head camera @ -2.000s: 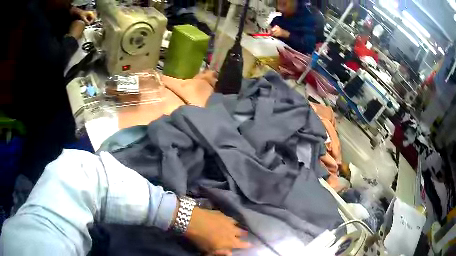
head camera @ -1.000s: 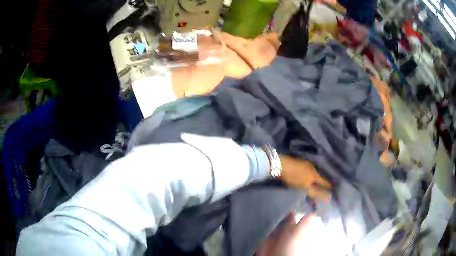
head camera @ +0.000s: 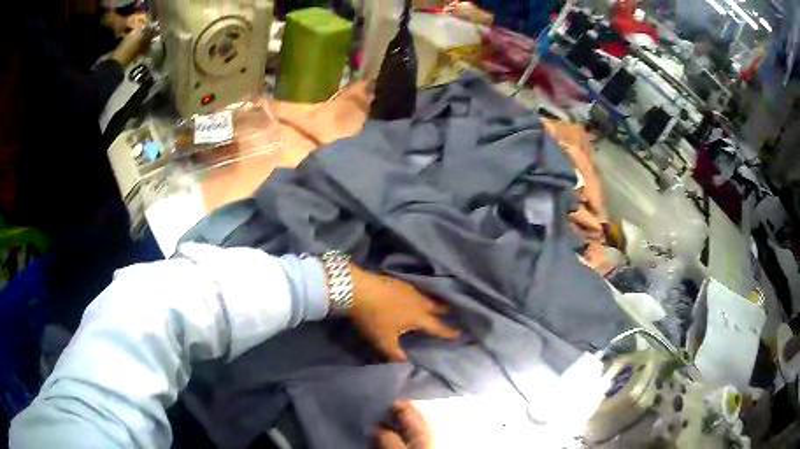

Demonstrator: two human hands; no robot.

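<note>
A large grey garment piece [head camera: 491, 237] lies heaped over the table in front of me. My left hand [head camera: 395, 311], with a metal watch at the wrist, lies on the cloth with its fingers spread. My right hand [head camera: 406, 428] shows only in part at the bottom edge, beside the glare; its fingers look bent, but what it holds is hidden. The sewing machine head [head camera: 645, 395] is at the lower right. Its lamp [head camera: 561, 395] is very bright and hides the needle area.
Peach-tan cloth [head camera: 237, 180] lies behind the grey cloth. A clear plastic box [head camera: 224, 145], a green block [head camera: 316, 54], another machine [head camera: 217, 53] and a dark thread cone [head camera: 396, 74] stand at the back. A person's arm [head camera: 118, 66] is at the upper left.
The view has swung back from the left. My left hand rests with fingers more spread on the cloth. My right hand, absent at first, now shows at the bottom edge.
</note>
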